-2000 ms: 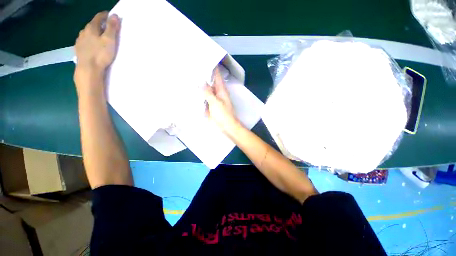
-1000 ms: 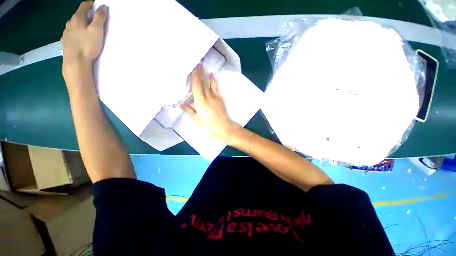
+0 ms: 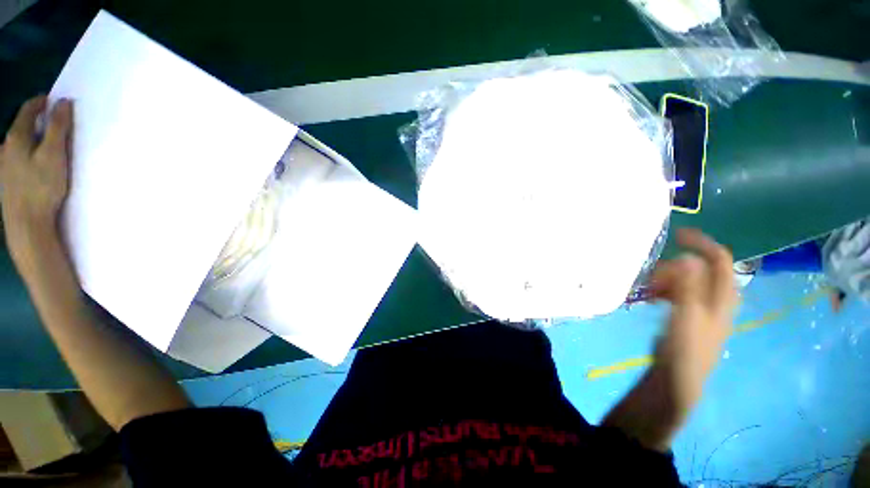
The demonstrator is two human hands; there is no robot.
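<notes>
A white carton [image 3: 172, 172] lies slanted on the dark green bench at the left. Its open end faces right, with a flat white flap [image 3: 329, 257] sticking out. Crinkled, pale yellowish bagged contents [image 3: 250, 238] show in the opening. My left hand [image 3: 40, 181] holds the carton's left edge. A large many-sided white unit in a clear bag [image 3: 548, 195] lies beside the flap, its surface washed out by glare. My right hand [image 3: 696, 305] is empty, blurred, with fingers apart, just right of the unit's lower right edge.
A smartphone [image 3: 688, 152] with a yellow-green edge lies right of the unit. Another bagged white piece [image 3: 689, 13] is at the top right. A pale rail [image 3: 362, 100] crosses the bench. A brown box [image 3: 38, 429] stands at lower left. A grey sleeve [image 3: 849, 262] shows at the right edge.
My right hand has left the carton's opening and moved right, beyond the bagged unit. The view has shifted, so the unit and phone sit further left. My left hand still holds the carton.
</notes>
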